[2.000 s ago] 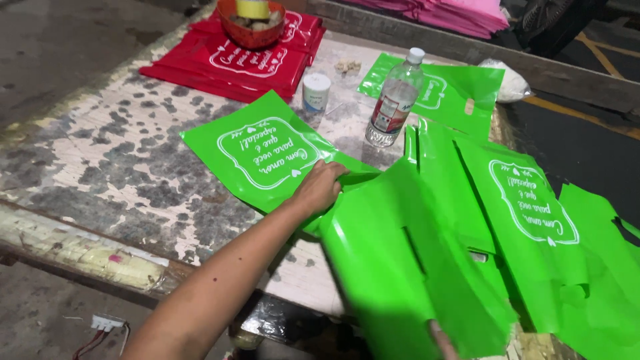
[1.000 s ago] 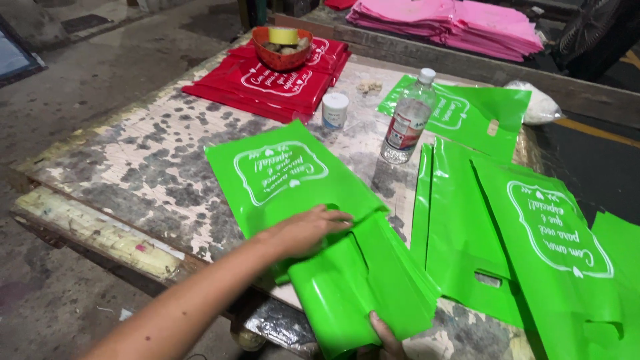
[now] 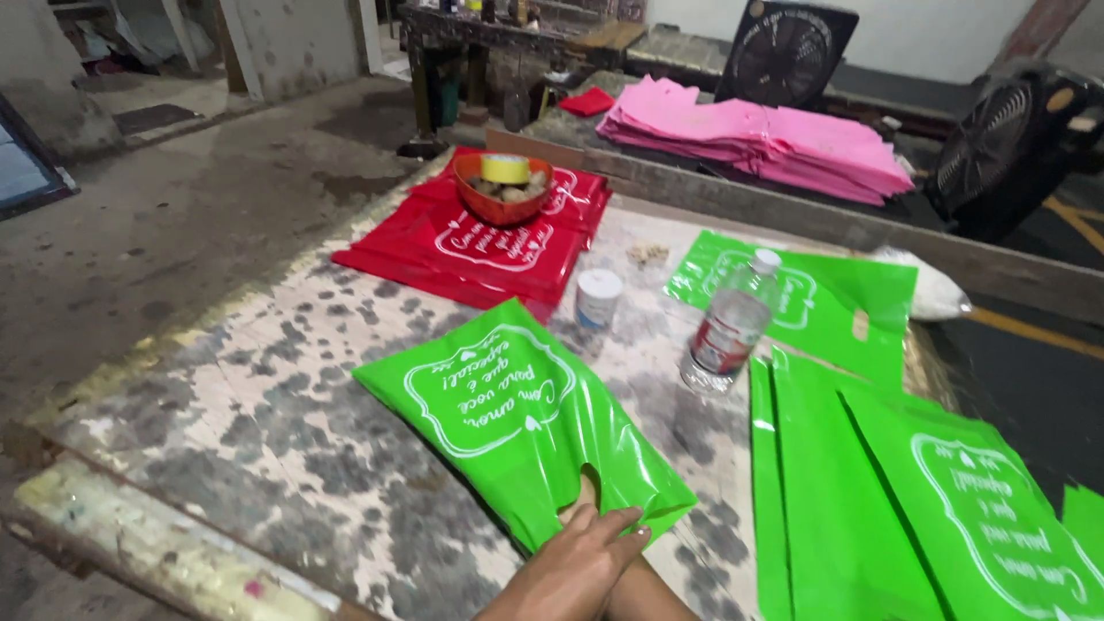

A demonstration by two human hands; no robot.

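A green plastic bag (image 3: 492, 392) with white lettering and a die-cut handle lies at the middle of the table, its near end gathered. My left hand (image 3: 582, 552) is on that end, fingers bent over it. My right hand (image 3: 645, 591) crosses beneath, mostly hidden at the same end; a fingertip shows in the handle slot, and whose hand it belongs to is hard to tell. More green bags (image 3: 828, 483) lie overlapped at the right, and another green bag (image 3: 888, 293) lies flat behind a clear bottle (image 3: 731, 323).
Red bags (image 3: 397, 246) lie at the back left under an orange bowl (image 3: 504, 203) of stones and a yellow roll. Nearby are a white-lidded jar (image 3: 599, 300) and small crumbs (image 3: 647, 253). Pink sheets (image 3: 750, 138) and black fans (image 3: 785, 52) stand beyond the table's wooden rail (image 3: 690, 203).
The green bag lay under my left hand with its near part folded over; now it is gathered at the handle with both hands together there. The view has tilted up.
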